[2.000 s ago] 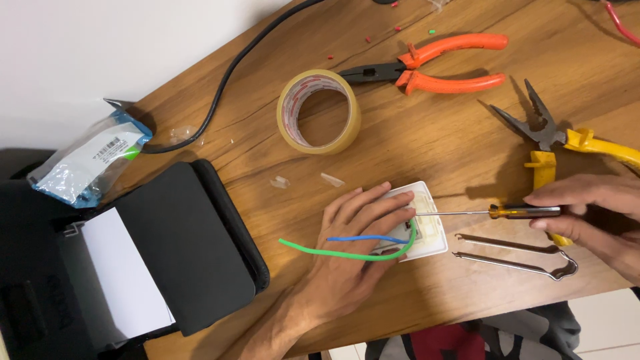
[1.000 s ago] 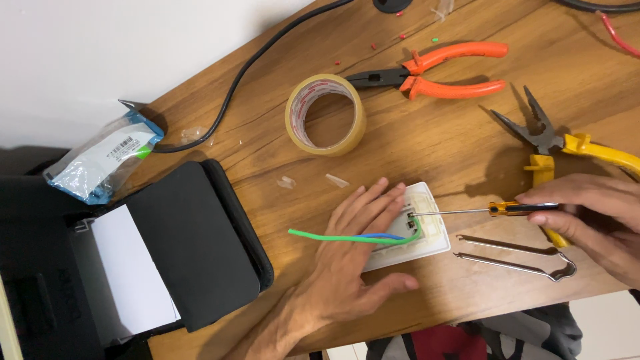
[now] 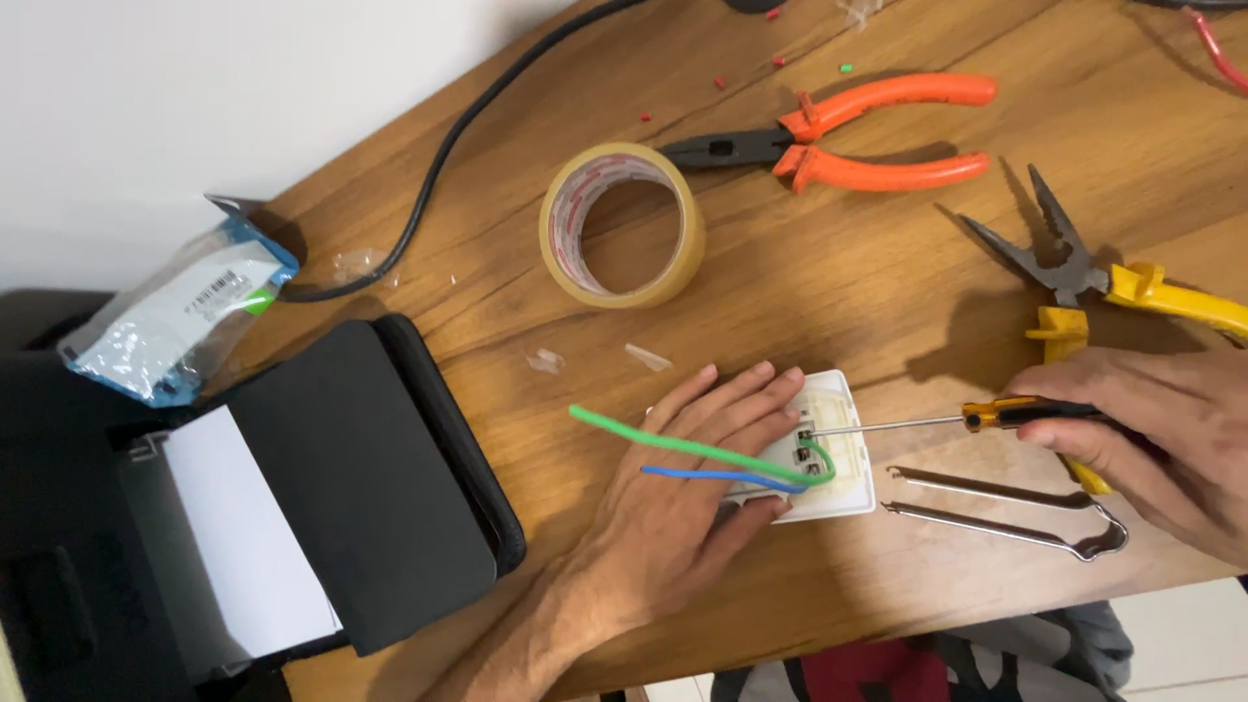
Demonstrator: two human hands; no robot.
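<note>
A white electrical wall plate [image 3: 855, 444] lies back side up on the wooden table, its screw terminals [image 3: 804, 454] showing. My left hand [image 3: 682, 483] presses flat on the plate's left part, fingers and thumb over it. My right hand [image 3: 1146, 439] holds a screwdriver [image 3: 990, 414] with an amber and black handle; the tip of its thin shaft touches the uppermost visible terminal. A green wire [image 3: 673, 445] and a shorter blue wire [image 3: 721, 475] curve from the terminals back over my left hand. Under my left palm the plate is hidden.
Metal tweezers [image 3: 1014, 522] lie below the screwdriver, yellow-handled pliers [image 3: 1068, 278] above it. Further back are orange-handled long-nose pliers [image 3: 897, 173], a tape roll [image 3: 687, 239] and a black cable [image 3: 439, 156]. A plastic packet [image 3: 175, 312] and a black printer [image 3: 370, 487] stand left.
The loose ends of the green and blue wires have shifted over my left hand. My left thumb has drawn in against the plate's lower edge. The screwdriver stays at the terminals.
</note>
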